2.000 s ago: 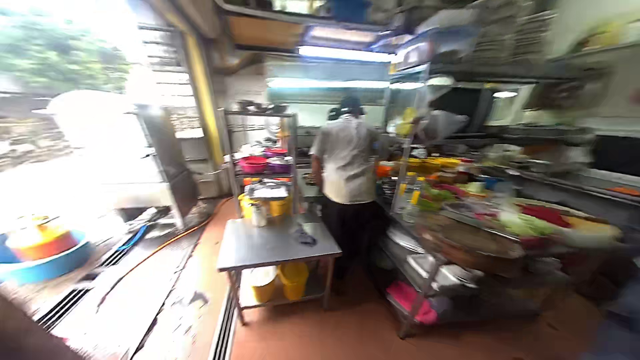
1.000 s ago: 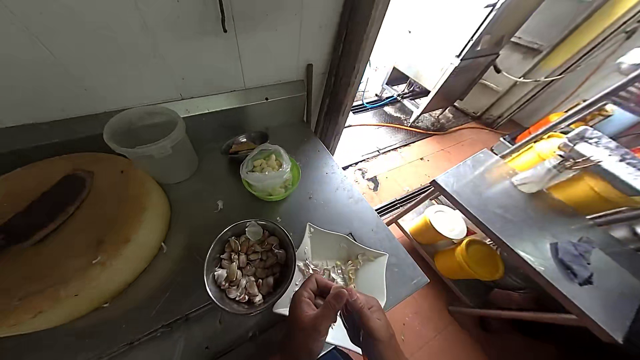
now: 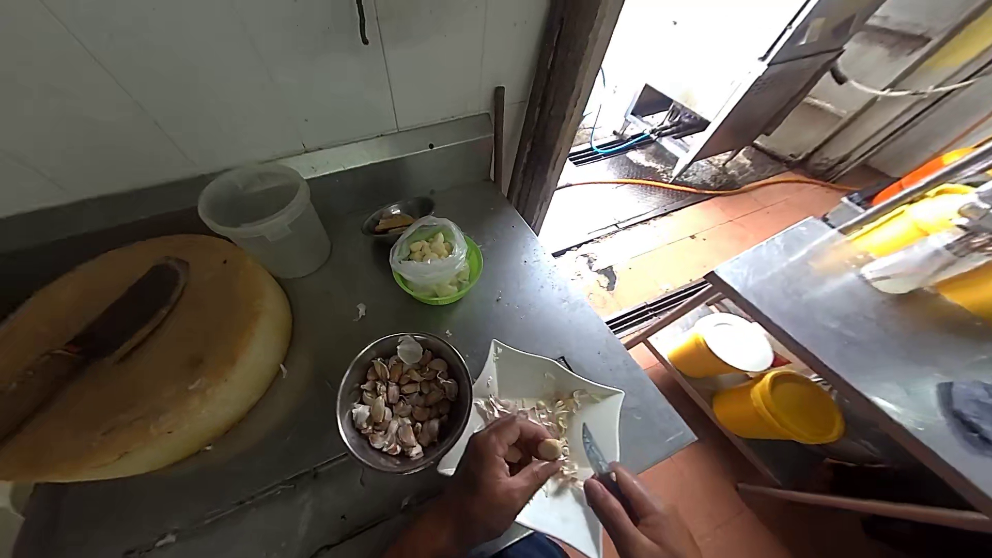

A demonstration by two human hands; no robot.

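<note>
My left hand (image 3: 504,473) holds a garlic clove (image 3: 549,449) between thumb and forefinger, above a white square-shaped dish (image 3: 604,399) strewn with papery garlic skins (image 3: 535,411). In my right hand (image 3: 639,508) is a small knife (image 3: 595,453), its blade pointing up and away from me, apart from the clove. A steel bowl (image 3: 346,422) full of unpeeled garlic cloves (image 3: 403,399) stands left of the dish. Beyond them, peeled cloves (image 3: 430,248) show in a clear plastic bag (image 3: 426,271) in a green basket (image 3: 476,271).
At left, a cleaver-like blade (image 3: 132,310) lies on a thick round chopping block (image 3: 232,349). Behind stand a translucent bucket (image 3: 287,232) and a small metal bowl (image 3: 422,205). A second steel table (image 3: 798,271) is at right, with yellow buckets (image 3: 775,407) on its lower shelf.
The view has turned from the wider kitchen down to the worktop. Since one second ago my hands have moved apart, and the knife and clove now show plainly.
</note>
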